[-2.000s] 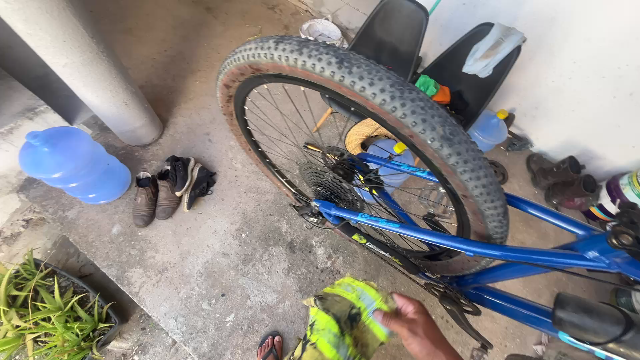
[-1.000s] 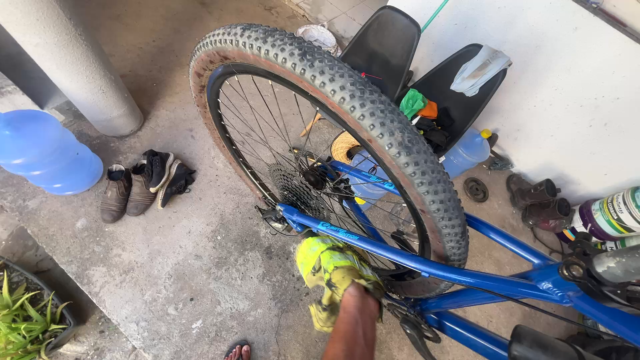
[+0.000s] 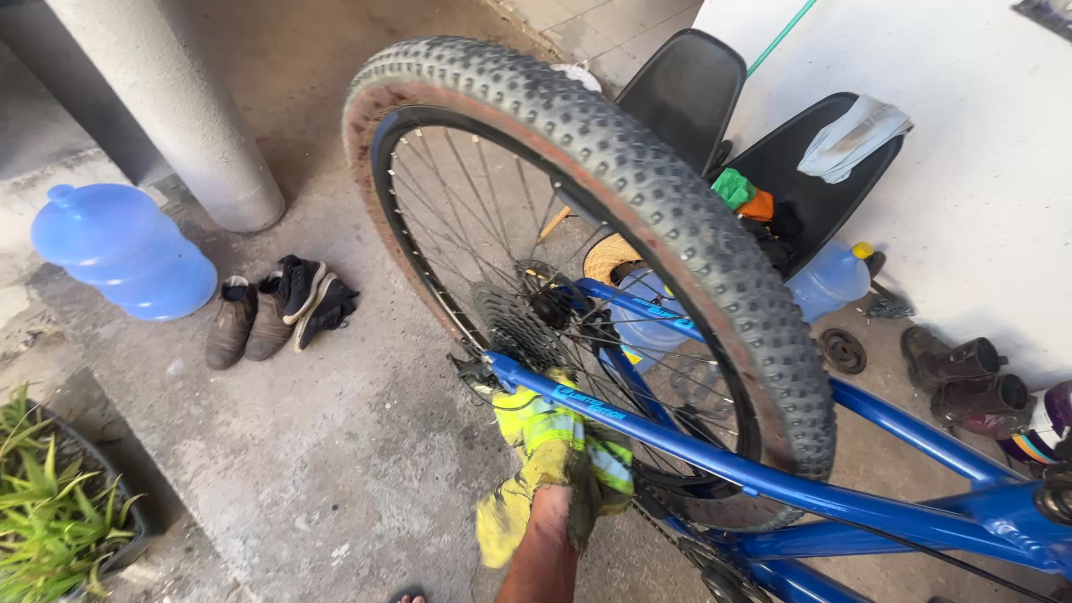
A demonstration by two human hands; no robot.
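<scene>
My right hand reaches up from the bottom middle, its fingers mostly covered by a dirty yellow cloth with reflective bands that it grips. Cloth and hand are at the near side of a blue bicycle frame tube, just below the rear cassette; the fingertips are hidden. Beside the cassette is the rear derailleur, partly covered. The knobby rear tire, with reddish-brown sidewalls, arches across the middle of the view. My left hand is out of view.
Left stand a large blue water jug, worn shoes, a pillar and a potted plant. Behind the wheel are black chairs holding cloths and another jug. Boots stand right, near the white wall.
My right hand has moved with the yellow cloth from below the bicycle up to the tube near the cassette. The wheel spans more of the view than one second ago.
</scene>
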